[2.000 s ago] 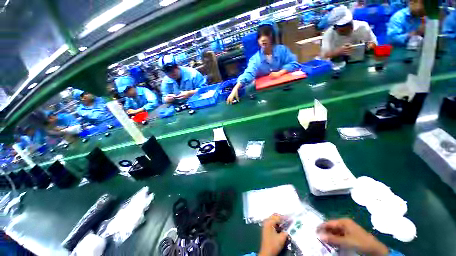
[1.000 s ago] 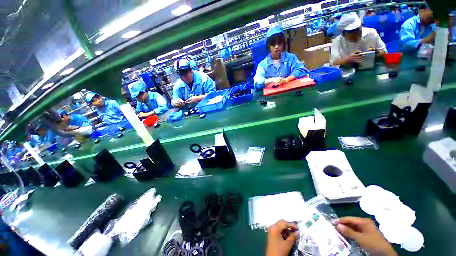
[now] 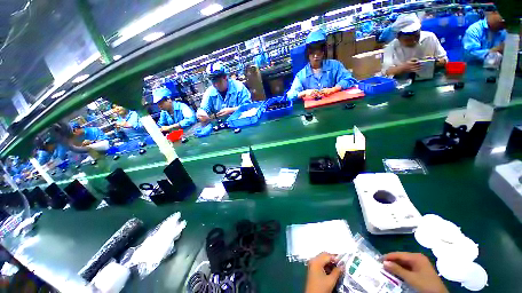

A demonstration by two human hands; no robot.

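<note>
A clear zip bag (image 3: 366, 272) with white printed contents and green and pink marks lies between my two hands at the bottom of the view. My left hand (image 3: 322, 273) grips its left edge. My right hand (image 3: 413, 271) grips its upper right side. A flat bag stack (image 3: 317, 239) lies just behind my left hand. Loose accessory bags under the held one cannot be made out clearly. Both hands are cut off by the lower edge of the picture.
A white insert pad (image 3: 384, 201) and round white sheets (image 3: 452, 246) lie right. Black rings (image 3: 237, 252), a dark roll (image 3: 111, 247) and plastic bags (image 3: 154, 243) lie left. Open black boxes (image 3: 337, 160) stand in a row. Workers sit across the line by a red mat (image 3: 333, 98).
My hands were apart over the bags two seconds ago, the right one blurred. They now hold the bag from both sides, slightly higher than one second ago. The view has shifted slightly.
</note>
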